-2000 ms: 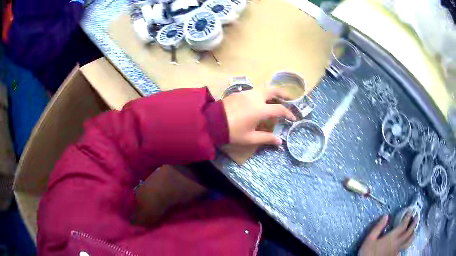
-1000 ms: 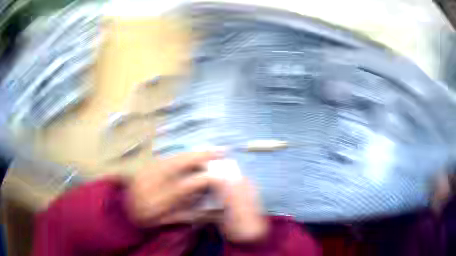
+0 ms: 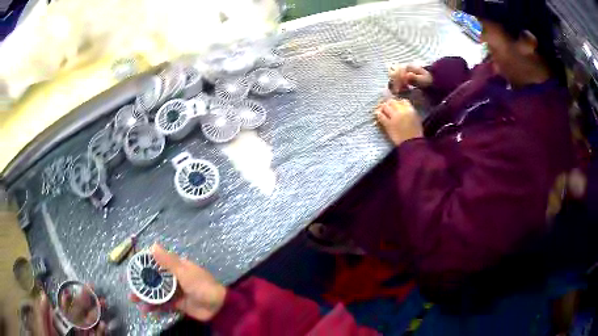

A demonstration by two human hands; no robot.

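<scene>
My right hand (image 3: 197, 287) holds a round white fan grille with radial slots and a dark blue centre (image 3: 152, 277) above the bench's near edge. My left hand (image 3: 47, 316) is blurred and cut off at the lower left, beside an empty ring housing (image 3: 79, 282). Its fingers overlap the ring's edge, but whether they grip it is unclear. A screwdriver with a yellow-tan handle (image 3: 122, 251) lies just beyond the held grille, its shaft pointing away. Another slotted unit with a block on its rim (image 3: 197, 179) lies farther off.
Grey and white rings, grilles and bladed parts (image 3: 221, 123) lie piled at the far side. Tiny loose parts (image 3: 58, 172) lie at the far left. A person in a dark maroon jacket (image 3: 485, 177) sits at right, both hands at the bench edge. Cardboard (image 3: 10, 246) shows at left.
The view has swung right, bringing the other person into sight. My right hand, earlier at a part near the piled pieces, now holds the slotted grille at the near edge.
</scene>
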